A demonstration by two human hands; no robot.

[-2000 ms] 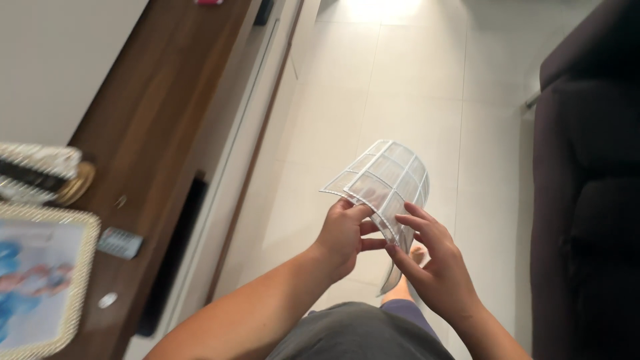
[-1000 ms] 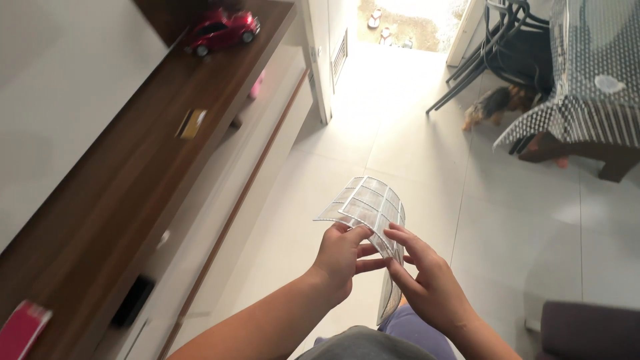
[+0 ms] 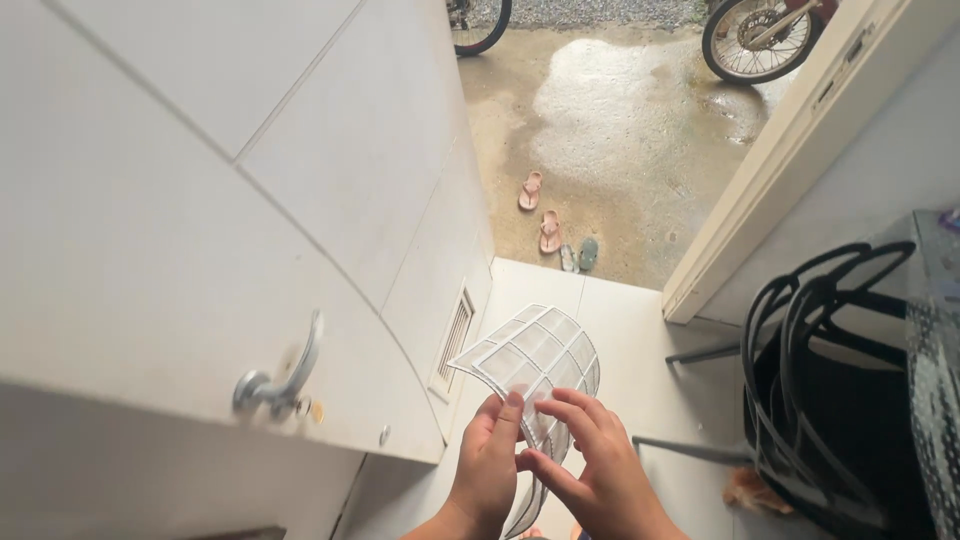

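Note:
A pair of curved mesh filter screens with white plastic grid frames [image 3: 544, 352] is held out in front of me, one overlapping the other. My left hand [image 3: 491, 450] grips their near edge, with the thumb on top. Around the right side of the bent mesh, my right hand [image 3: 592, 457] has its thumb and fingers on the near edge. The lower part of the screens hangs down between and below the hands, partly hidden by the fingers.
At left stands an open white door with a metal lever handle [image 3: 296, 371]. Beyond the doorway, sandals [image 3: 550, 231] lie on wet concrete, near a motorcycle wheel [image 3: 761, 37] and another wheel [image 3: 480, 22]. Black chairs [image 3: 810, 390] and an animal's brown fur [image 3: 754, 491] are at right.
The view has moved from the brown shelf and dark sofa to the open doorway. Both hands still hold the mesh screens in much the same way.

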